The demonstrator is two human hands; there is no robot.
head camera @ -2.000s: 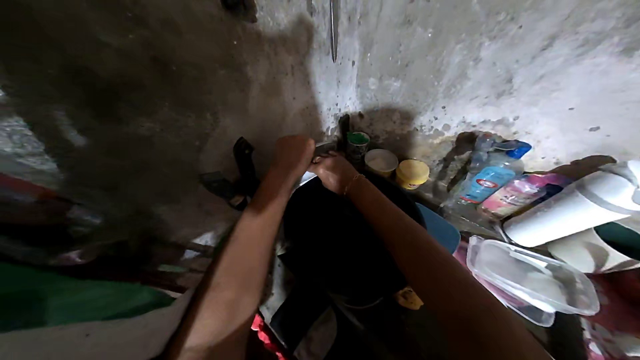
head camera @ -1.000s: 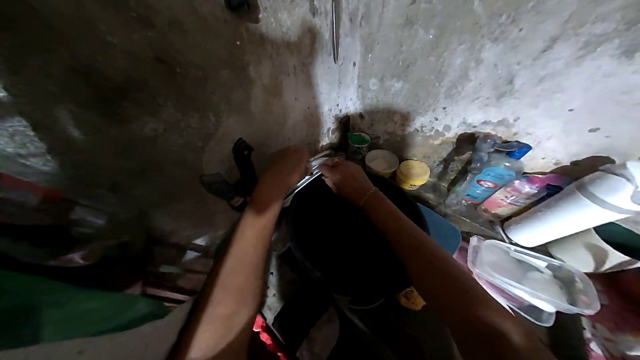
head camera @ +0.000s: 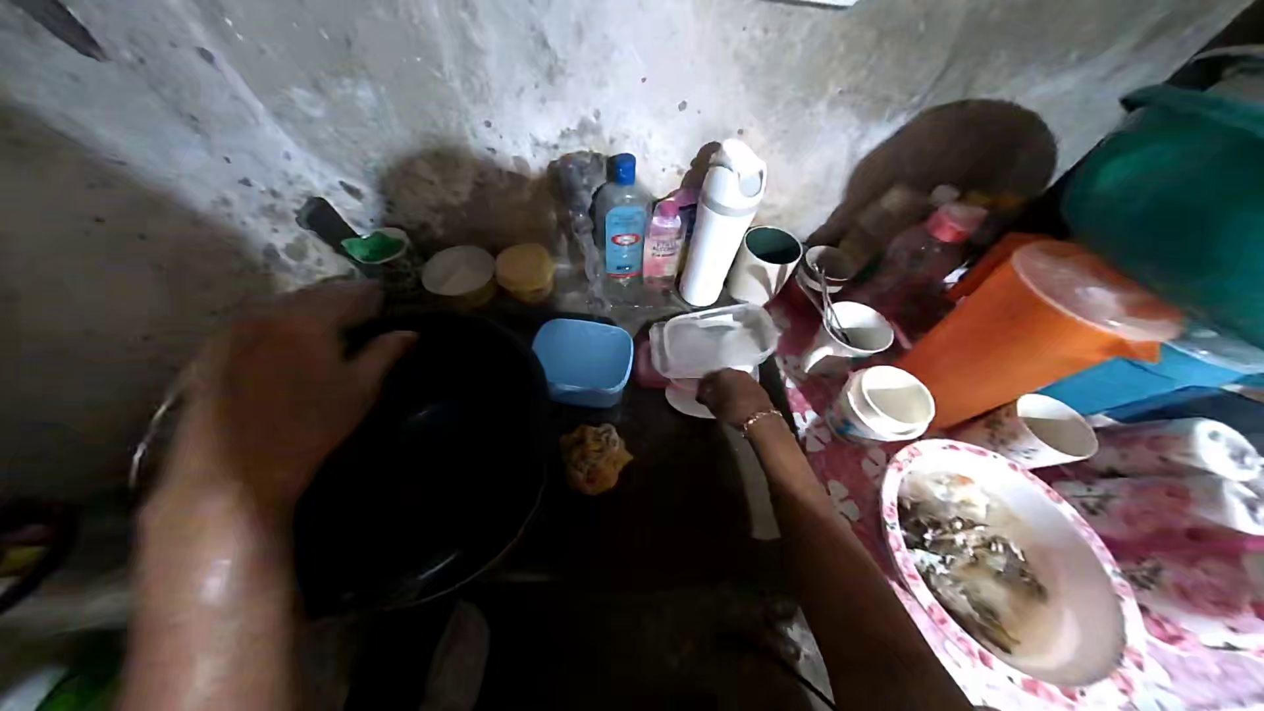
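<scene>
My left hand (head camera: 296, 380), blurred, is over the left rim of a large black pan (head camera: 425, 464); its thumb is spread, and whether it touches the pan is unclear. My right hand (head camera: 731, 397), wearing a bracelet at the wrist, has its fingers at the front edge of a clear plastic container (head camera: 716, 339), with the fingertips hidden. A light blue plastic tub (head camera: 584, 359) stands between the pan and that container. In front of the tub lies a crumpled yellowish-brown lump (head camera: 594, 459), its kind unclear.
By the wall stand small tubs (head camera: 459, 275), plastic bottles (head camera: 623, 227) and a white flask (head camera: 724, 222). Several mugs (head camera: 854, 333), an orange pitcher (head camera: 1027, 326) and a floral-rimmed basin (head camera: 1111, 592) holding murky contents are at right. A green container (head camera: 1175, 197) is at upper right.
The view has swung far to the right. My hands, close together at the black pan's far edge before, are now apart; my right hand has moved right to the clear container.
</scene>
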